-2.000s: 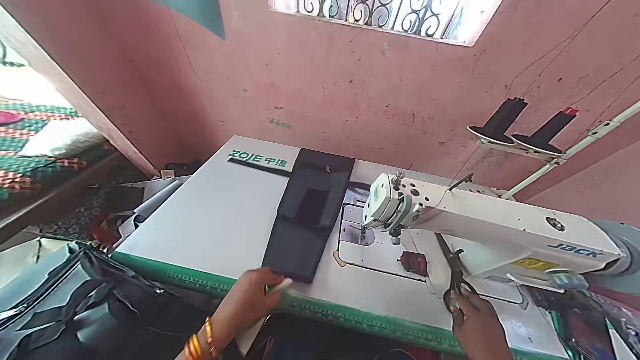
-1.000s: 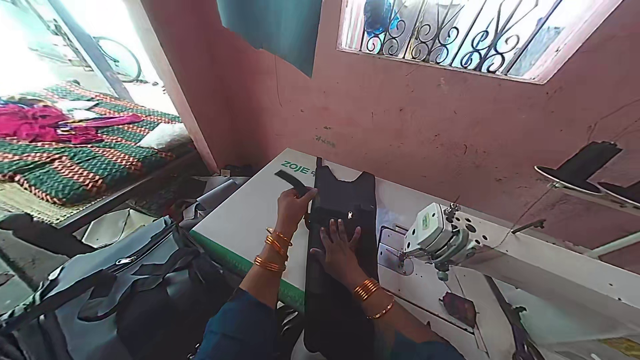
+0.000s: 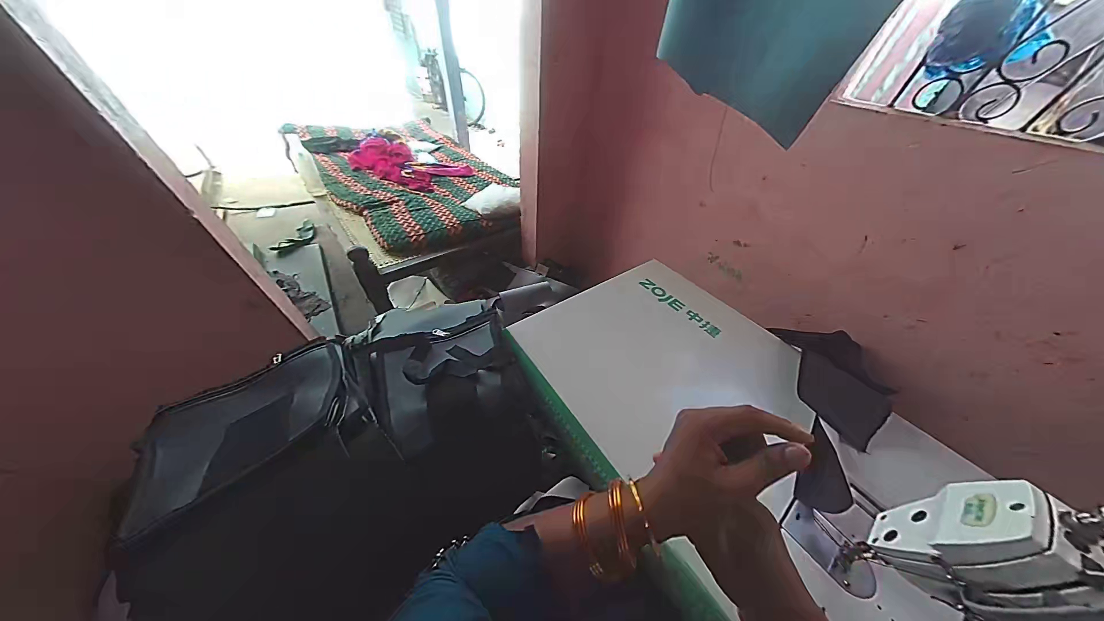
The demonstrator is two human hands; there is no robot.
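My left hand (image 3: 733, 448), with bangles at its wrist, is over the sewing table. Its thumb and forefinger are bent close together beside a narrow dark fabric flap (image 3: 824, 474); a grip on it cannot be made out. My right hand (image 3: 746, 539) comes up from the bottom edge and crosses at the left hand; its fingers are mostly hidden. Behind the flap, a larger dark fabric piece (image 3: 845, 388) lies across the back of the white tabletop (image 3: 604, 345). The white sewing machine head (image 3: 966, 526) stands at the lower right, near the flap.
Black bags (image 3: 250, 440) with zippers are heaped left of the table's green edge (image 3: 561, 414). A pink wall (image 3: 906, 285) rises behind the table, with a teal cloth (image 3: 776, 60) hanging there. Beyond the doorway is a cot with a patterned cover (image 3: 414, 207).
The view has swung left. My right hand, flat on the dark fabric a second ago, has come to the left hand. Both have left their earlier places on the fabric, which now lies differently.
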